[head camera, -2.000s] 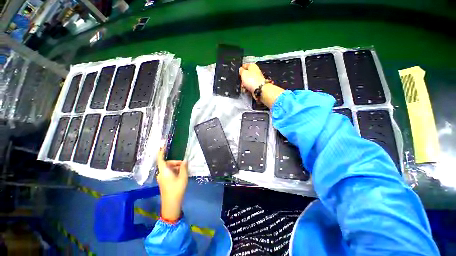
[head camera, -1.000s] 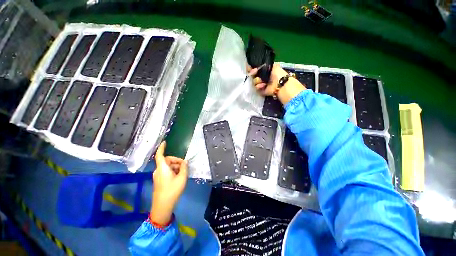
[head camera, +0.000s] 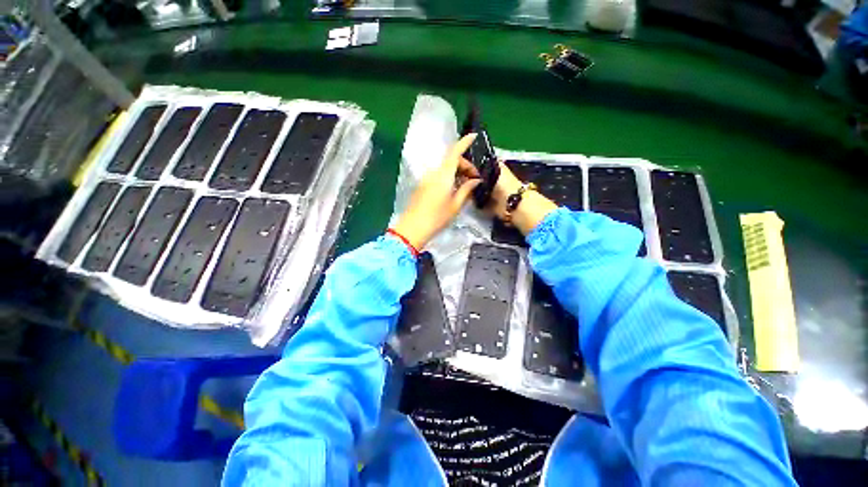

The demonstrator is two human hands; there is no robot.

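A black phone housing (head camera: pixel 483 152) is held tilted, nearly edge-on, above the upper left of the working tray. A second dark edge shows behind it; I cannot tell if it is another housing. My right hand (head camera: pixel 503 195) grips its lower end, its fingers partly hidden. My left hand (head camera: pixel 440 195) has thumb and fingers at its left side. The clear blister tray (head camera: pixel 523 276) holds several black housings. One housing (head camera: pixel 425 319) lies slanted at its lower left, partly covered by my left sleeve. No strips can be made out on my fingers.
Stacked filled trays (head camera: pixel 171 181) lie on the left of the green bench (head camera: pixel 381 71). A pale yellow liner strip (head camera: pixel 773 304) lies right of the working tray. Small dark parts (head camera: pixel 567 63) lie farther back. A blue stool (head camera: pixel 157 404) stands below left.
My left hand has come up from the bench's front edge to the held housing. My right hand has lifted that housing from the tray's upper left and turned it edge-on.
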